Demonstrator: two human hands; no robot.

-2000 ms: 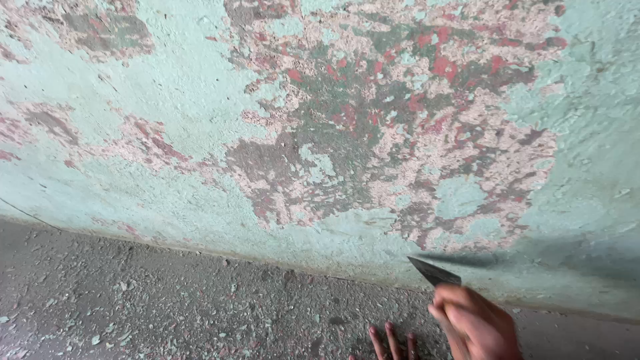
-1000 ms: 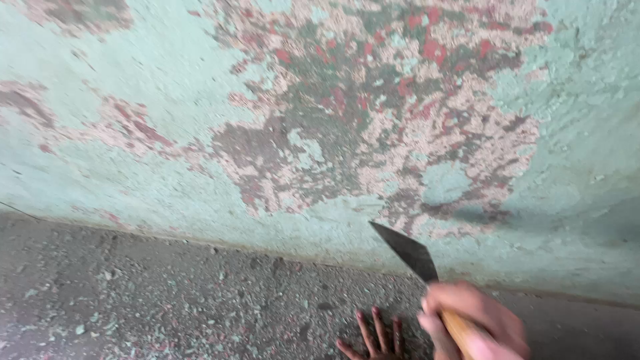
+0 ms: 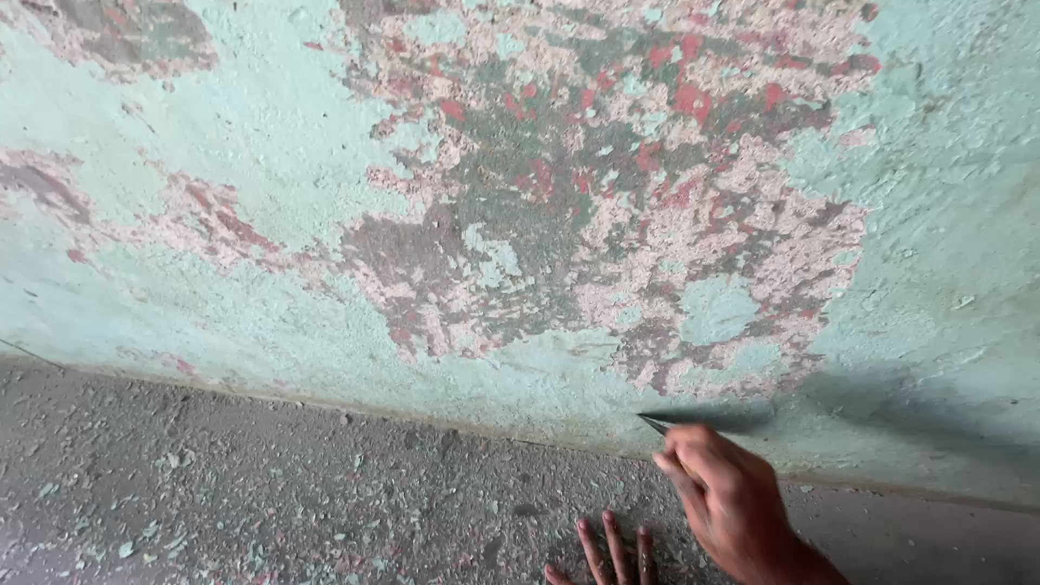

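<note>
My right hand (image 3: 727,496) grips a pointed metal scraper (image 3: 652,423), seen nearly edge-on, its handle hidden in the fist. The blade's tip is at the low part of a painted wall (image 3: 520,382), just below a large bared patch (image 3: 528,211) of pink, grey, green and red layers; whether it touches cannot be told. Pale green paint surrounds the patch, with small islands of it left inside. Lower down, my left hand (image 3: 613,552) rests on the floor with its fingers spread, the palm cut off by the frame's bottom edge.
Paint flakes and dust cover the grey floor (image 3: 244,487), thickest left of my hands. The wall meets the floor along a slanting edge (image 3: 431,424). More bared patches (image 3: 203,219) mark the wall at the left. A shadow falls on the wall right of the scraper.
The scraper's broad blade face showed one second ago; now the blade is seen nearly edge-on, close to the wall's foot. My left hand stays on the floor.
</note>
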